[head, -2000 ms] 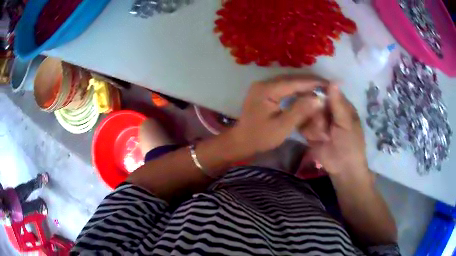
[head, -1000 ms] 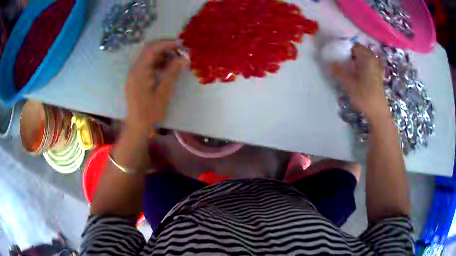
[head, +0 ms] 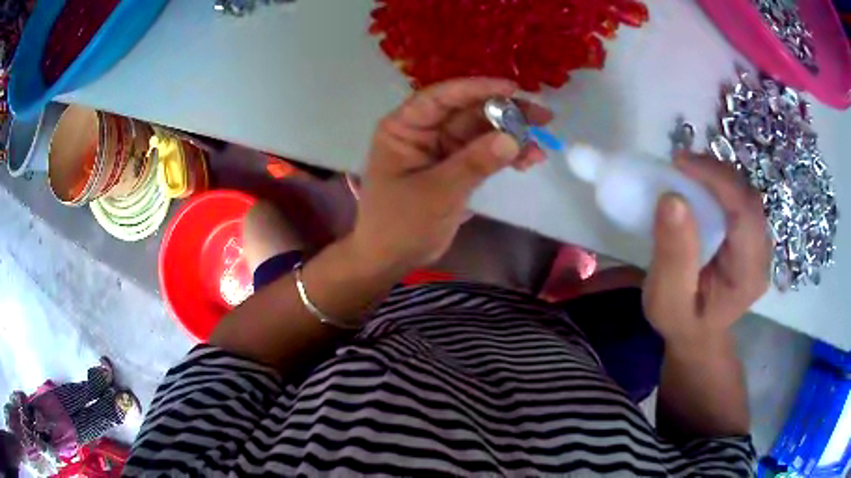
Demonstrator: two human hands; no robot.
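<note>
My left hand [head: 425, 168] pinches a shiny silver oval setting [head: 505, 117] between thumb and fingers above the table. My right hand [head: 714, 247] is closed around a white squeeze glue bottle [head: 639, 196], held tilted with its blue nozzle [head: 545, 138] pointing left. The nozzle tip is at the setting; whether it touches is not clear. A heap of red stones [head: 504, 37] lies just beyond my hands. A pile of silver settings [head: 784, 177] lies to the right, partly behind my right hand.
A pink basin [head: 746, 45] of silver settings is at far right, a blue basin [head: 89, 79] with dark red contents at far left. A few silver pieces [head: 244, 5] show at the top. Below are a red basin [head: 191, 271], stacked buckets [head: 84, 154] and a person [head: 70, 411] at lower left.
My right hand has picked up the glue bottle from beside the settings pile and brought it inward. My left hand has moved right, from the left silver group, and holds a setting.
</note>
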